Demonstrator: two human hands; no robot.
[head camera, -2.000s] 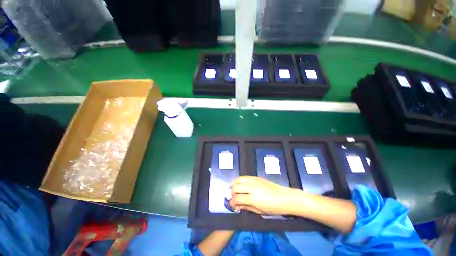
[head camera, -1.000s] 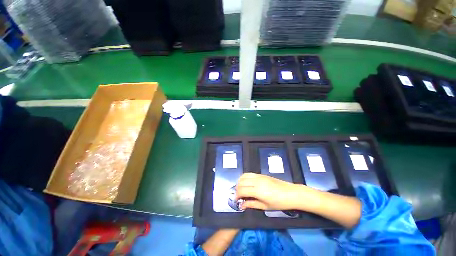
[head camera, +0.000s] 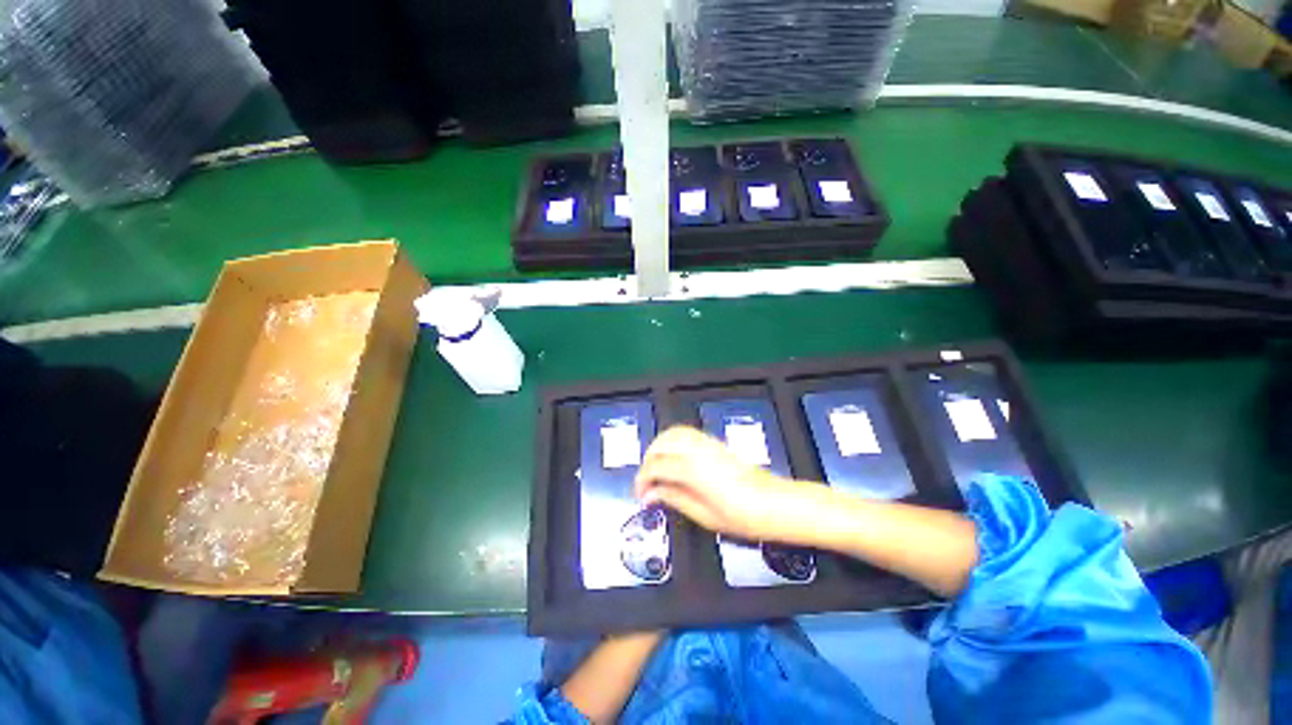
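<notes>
The black foam tray (head camera: 556, 602) lies on the bench nearest me, with several glossy dark blue phones in its pockets. The leftmost phone (head camera: 605, 496) lies camera end toward me; its round camera area (head camera: 646, 544) is uncovered. My right hand (head camera: 697, 479) is bare, above the wall between the first two phones, its fingertips at the first phone's right edge just beyond the camera. Its fingers are bent together; whether they hold something small cannot be told. My left hand is hidden beneath the tray's near edge; only the forearm shows.
A brown cardboard box (head camera: 350, 489) with crinkled clear plastic stands left. A white spray bottle (head camera: 482, 354) stands behind the tray. More phone trays lie at the back (head camera: 567, 255) and right (head camera: 1056, 269). A pale upright post (head camera: 646, 156) rises behind. A red stool (head camera: 276, 677) is below left.
My right hand has moved off the first phone's camera area, away from me, uncovering it. The second phone's camera also shows more. The whole view has shifted slightly.
</notes>
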